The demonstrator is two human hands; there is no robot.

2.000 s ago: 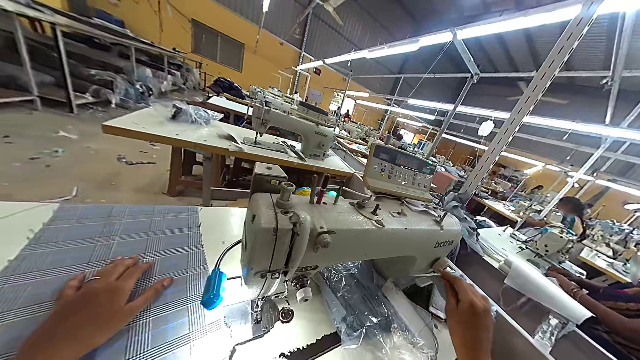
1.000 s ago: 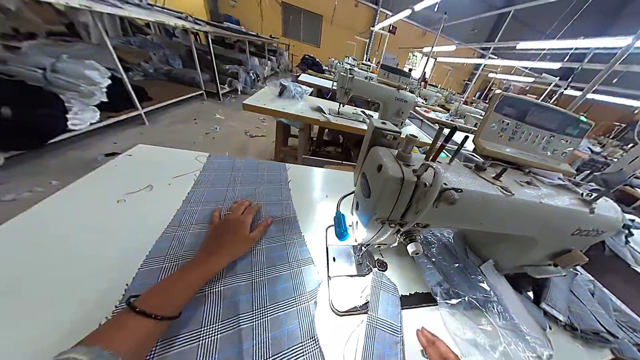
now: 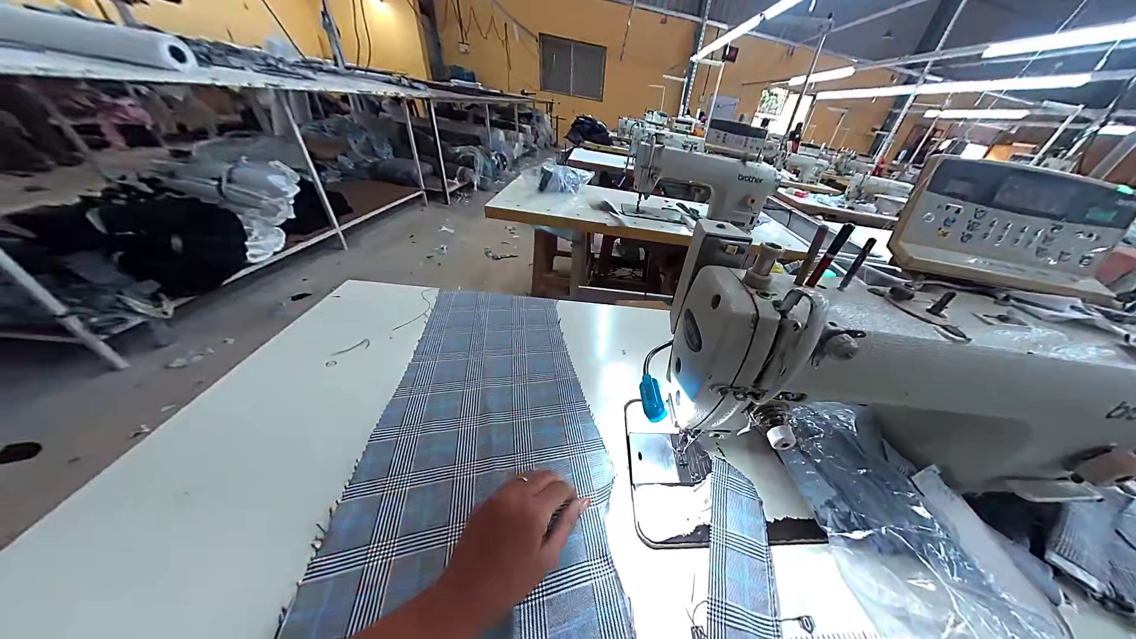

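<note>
My left hand (image 3: 519, 537) rests on a large piece of grey plaid fabric (image 3: 479, 399) spread over the white sewing table (image 3: 222, 461), its fingers curled near the cloth's right edge. Whether it pinches the cloth is unclear. To its right, a narrow strip of the same plaid (image 3: 741, 550) lies with its far end by the presser foot (image 3: 688, 448) of a Brother industrial sewing machine (image 3: 887, 373). A blue lamp (image 3: 652, 398) hangs beside the needle area. My right hand is out of view.
Right of the strip lies a clear plastic bag (image 3: 896, 532) under the machine arm. A control panel (image 3: 1021, 217) stands on top. Beyond is another sewing machine (image 3: 710, 177) on its own table. At left, a rack (image 3: 311, 169) holds fabric rolls and bundles.
My left hand has moved nearer along the large fabric piece, and its fingers have drawn in. My right hand, visible one second ago near the strip, has left view. The view has swung left.
</note>
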